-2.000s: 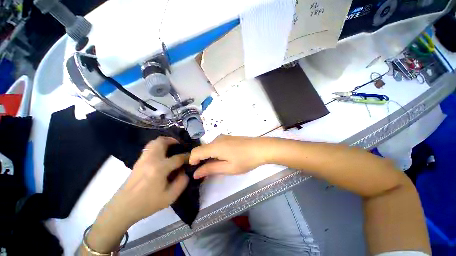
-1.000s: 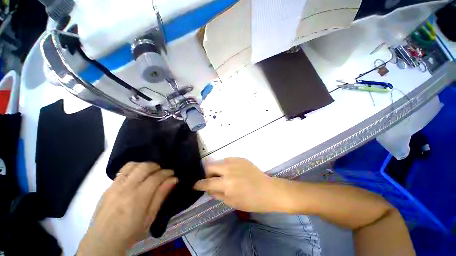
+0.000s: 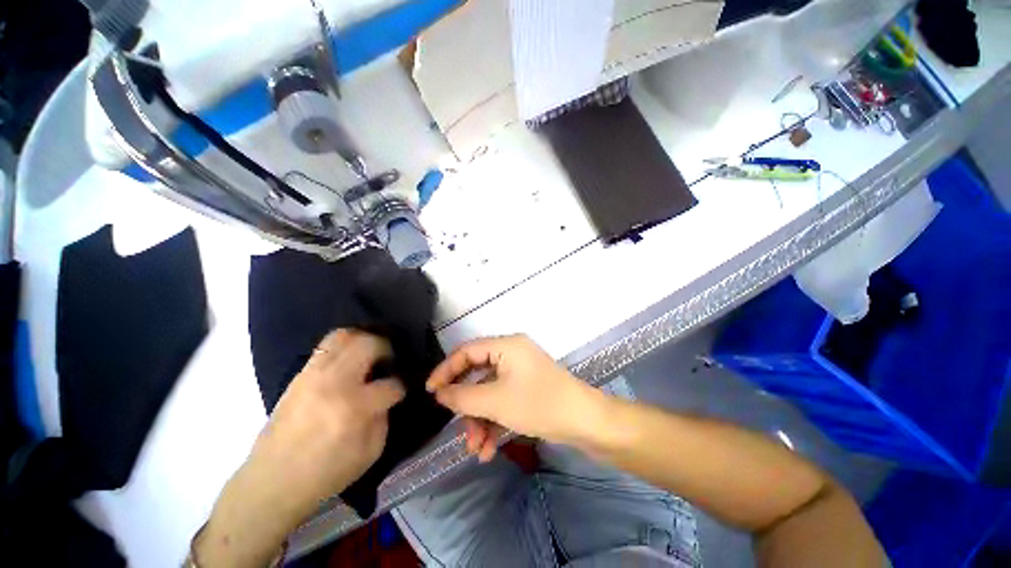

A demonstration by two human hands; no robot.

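A black garment piece [image 3: 305,300] lies on the table with its upper edge at the presser foot guard [image 3: 404,235] of the white sewing machine [image 3: 222,67]. Its lower end hangs over the table's front edge. My left hand [image 3: 338,405] lies on the piece with bent fingers pinching a fold of it. My right hand [image 3: 504,388] is at the piece's right edge, with thumb and index finger together at the fabric. Its other fingers are bent below. The needle is hidden behind the guard.
Another black cut panel [image 3: 128,344] lies at the left. A dark brown flat piece [image 3: 621,166] lies right of the needle, with thread snips [image 3: 765,169] further right. Small tools [image 3: 870,100] sit at the far right. A measuring tape [image 3: 710,316] runs along the table edge. Blue bins [image 3: 909,366] stand below right.
The black piece was bunched under both hands, then drawn out and spread flatter below the foot. My right hand has shifted slightly. The view has moved, so the table items appear further left.
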